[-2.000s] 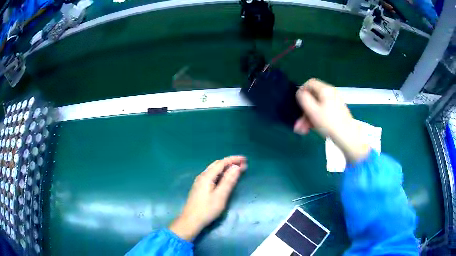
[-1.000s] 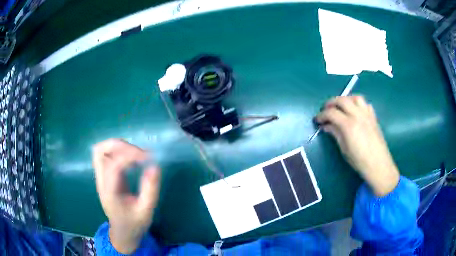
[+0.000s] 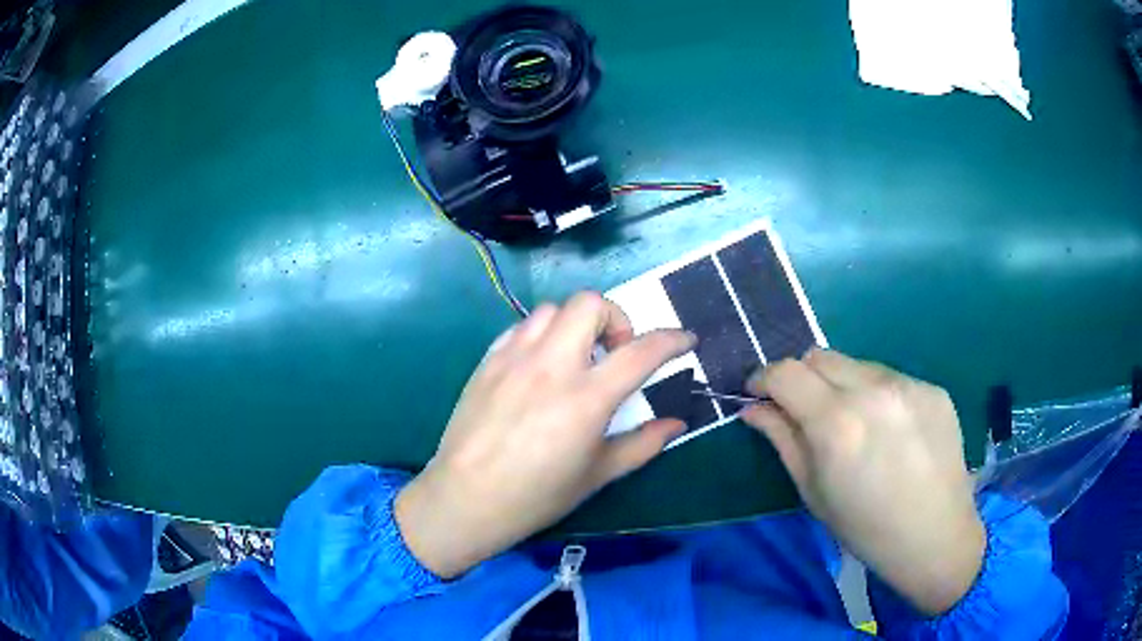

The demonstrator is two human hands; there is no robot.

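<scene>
A white liner sheet (image 3: pixel 641 301) with dark rectangular pads (image 3: pixel 766 294) lies on the green mat in front of me. My left hand (image 3: pixel 539 426) rests over the sheet's left part, thumb and forefinger spread around the small pad (image 3: pixel 680 403) at its lower edge. My right hand (image 3: pixel 864 451) holds the tweezers (image 3: pixel 726 396), their points at that small pad. Whether the points grip the pad, I cannot tell. The black projector light engine (image 3: pixel 501 175) stands behind the sheet, lens (image 3: pixel 526 73) up, with a white motor (image 3: pixel 420 69) beside it.
Yellow and blue wires (image 3: pixel 432 194) run from the motor toward my left hand. A short reddish wire (image 3: pixel 664 187) points right. White paper (image 3: pixel 939 44) lies at the upper right. A tray of round parts (image 3: pixel 44 288) stands at the left edge.
The view has tilted down to the bench. The light engine now stands on the mat. My right hand has brought the tweezers to the small pad, and my left hand has come onto the sheet.
</scene>
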